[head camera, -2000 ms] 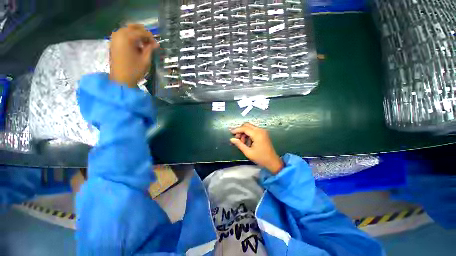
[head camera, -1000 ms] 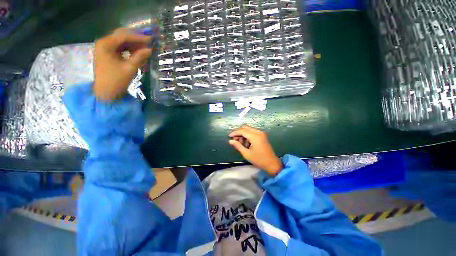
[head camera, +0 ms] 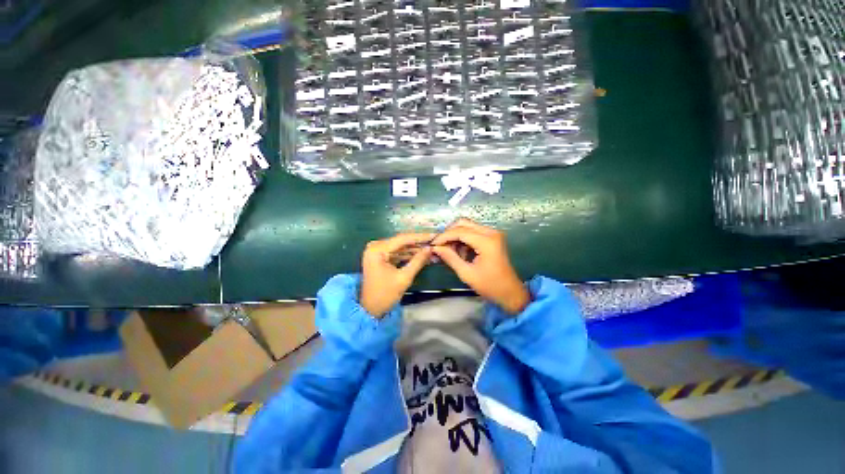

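Note:
My left hand (head camera: 395, 269) and my right hand (head camera: 479, 262) meet fingertip to fingertip above the front edge of the green bench. Both hands pinch a tiny dark component (head camera: 432, 246) between them, mostly hidden by the fingers. White plastic pieces (head camera: 474, 182) lie in a small loose pile behind the hands. The blister tray (head camera: 440, 93) lies behind the pile, with rows of slim parts, part white, in its pockets.
A clear bag of white pieces (head camera: 208, 162) bulges at the left, its white strips showing. Tall stacked filled trays (head camera: 783, 139) stand at the right. Below the bench are a brown cardboard box (head camera: 208, 370) at left and a blue bin (head camera: 713, 310) at right.
My left hand has come from the tray's left edge, beside the bag, down to meet my right hand. The bag and the cardboard box now show fully. My right hand has barely moved.

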